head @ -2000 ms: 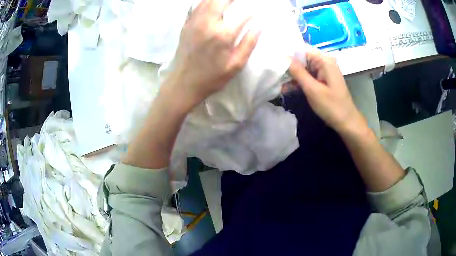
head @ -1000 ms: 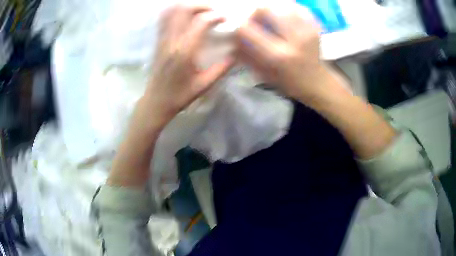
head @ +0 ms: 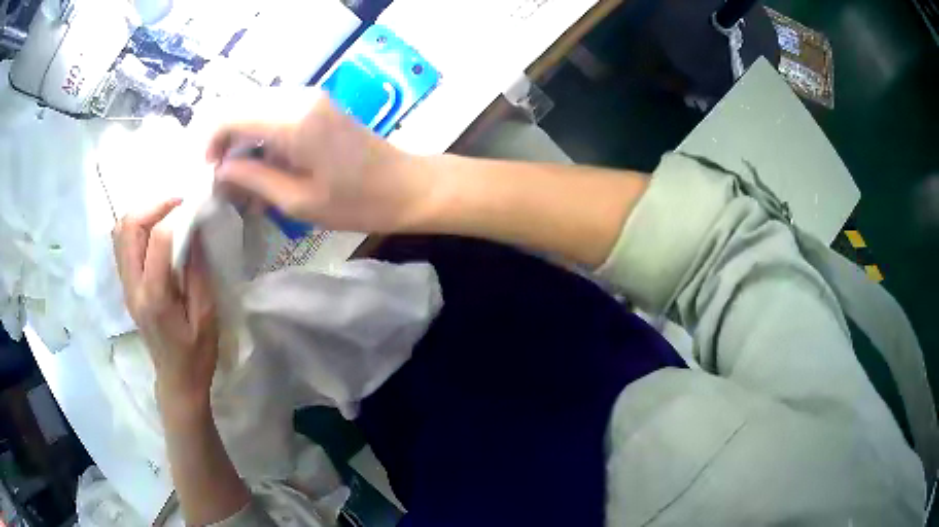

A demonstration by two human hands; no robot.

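A white garment piece [head: 340, 319] hangs from both hands over the table's front edge and partly onto the dark apron [head: 494, 391]. My left hand [head: 170, 288] grips the cloth from the left, its fingers partly hidden by folds. My right hand [head: 309, 170] pinches a raised edge of the cloth between thumb and fingers, above and to the right of my left hand. The metal needle area [head: 170, 88] of the sewing machine is just beyond the hands. The blue tray [head: 381, 77] lies right of it, partly behind my right hand.
More white cloth [head: 41, 221] lies on the table at the far left. The white machine head [head: 67, 62] stands at upper left. The table's brown edge [head: 556, 51] runs diagonally. A pale panel [head: 772, 154] and a dark object on a post [head: 710, 41] are at the right.
The view has turned and shifted right, and the machine head has come into view. My hands have moved apart from their close position, the right one now lifting a cloth edge.
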